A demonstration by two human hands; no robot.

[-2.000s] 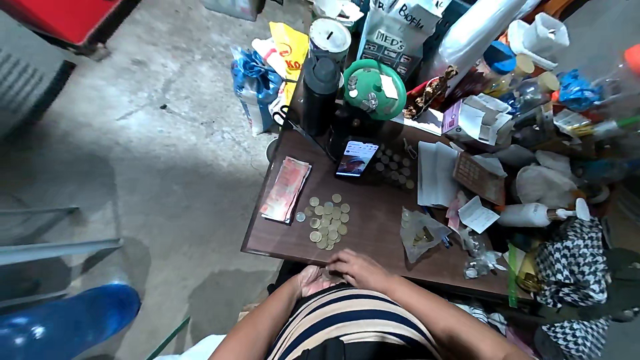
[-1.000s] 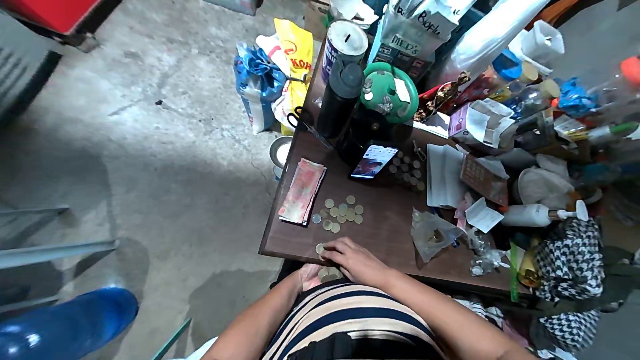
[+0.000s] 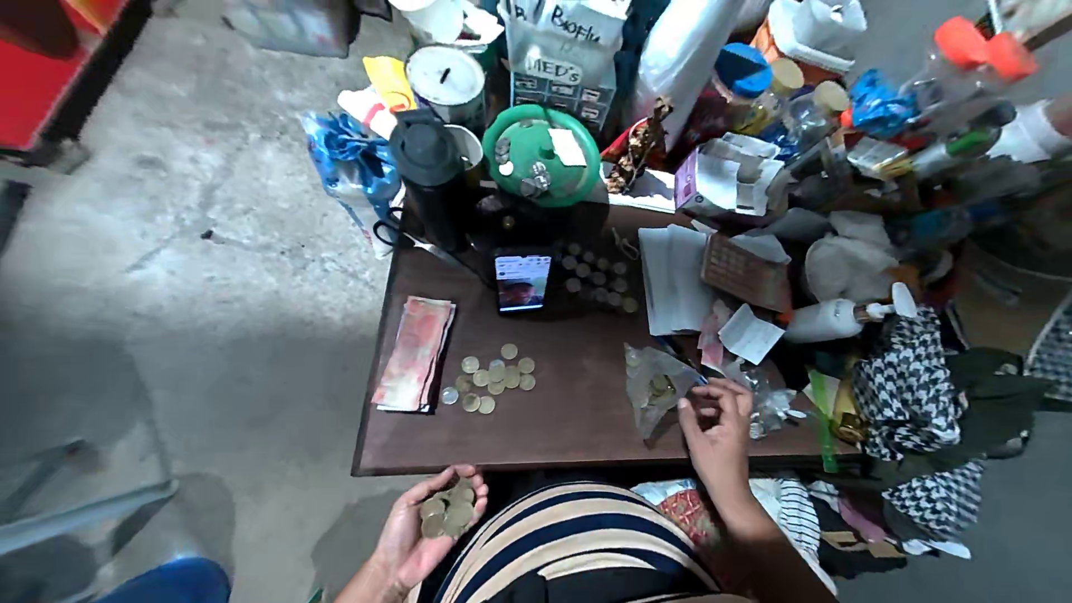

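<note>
A pile of coins (image 3: 448,509) lies in the cupped palm of my left hand (image 3: 431,523), just off the table's front edge. My right hand (image 3: 718,423) is at the right edge of a clear plastic bag (image 3: 651,389) with coins inside; its fingers are curled, and whether they pinch the bag cannot be told. Loose coins (image 3: 496,375) lie on the brown table (image 3: 553,435) beside a bundle of reddish banknotes (image 3: 414,353). More coins (image 3: 599,278) lie in shadow right of a lit smartphone (image 3: 522,283).
Behind the phone stand a black tumbler (image 3: 429,167), a green lid bearing coins (image 3: 543,155) and a slotted can (image 3: 445,79). To the right are folded papers (image 3: 670,280), a brown calculator (image 3: 745,272), a white pump bottle (image 3: 825,321) and piled jars and cloths.
My hands, together at the table's front edge before, are apart. My right hand has moved right to the plastic bag. My left palm now shows its coins. Fewer loose coins lie beside the banknotes than two seconds ago.
</note>
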